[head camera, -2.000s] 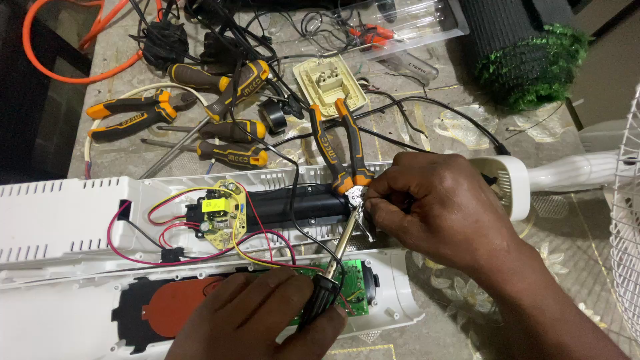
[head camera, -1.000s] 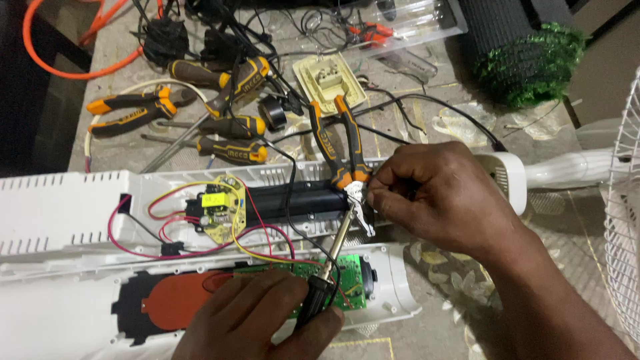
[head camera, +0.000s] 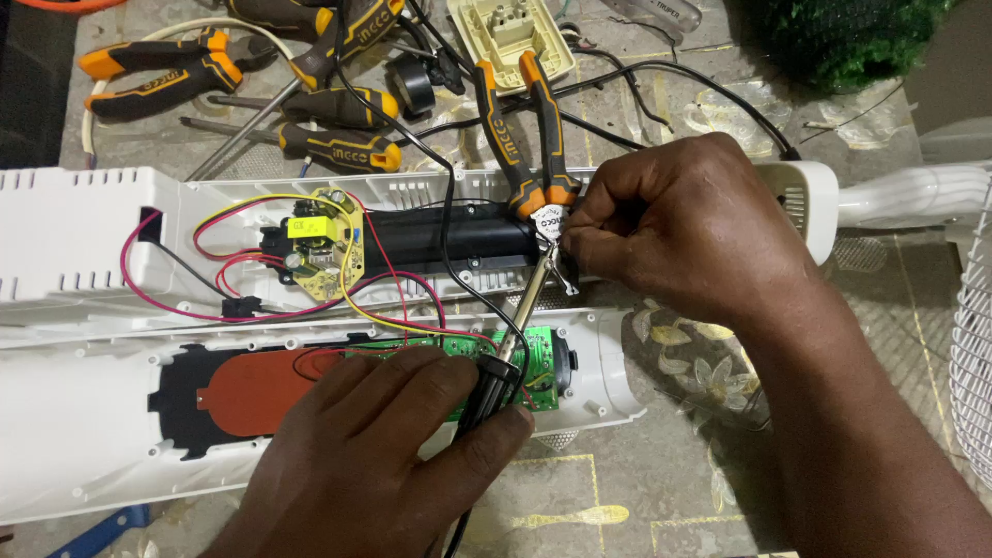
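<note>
My left hand [head camera: 387, 442] grips the black handle of a soldering iron [head camera: 527, 310], whose tip points up at the jaws of Ingco pliers [head camera: 552, 221]. My right hand [head camera: 666, 225] pinches something small beside those jaws; its fingertips hide what it is. The pliers lie across the edge of an opened white plastic housing [head camera: 418, 186], handles away from me. Inside the housing are a yellowish circuit board [head camera: 329, 248] and a black elongated part [head camera: 418, 236]. The second housing half [head camera: 597, 364], nearer me, holds a green circuit board [head camera: 542, 356] and a red-brown oval pad [head camera: 260, 391].
Diagonal cutters [head camera: 170, 77] and several screwdrivers [head camera: 341, 147] lie at the back left. A cream plastic box [head camera: 511, 39] and black cables are behind the pliers. A white wire fan guard [head camera: 973, 349] stands at right; a blue tool handle [head camera: 101, 535] lies at front left.
The view has shifted closer to the work. Both hands stay about where they were, with the iron's tip still at the pliers' jaws.
</note>
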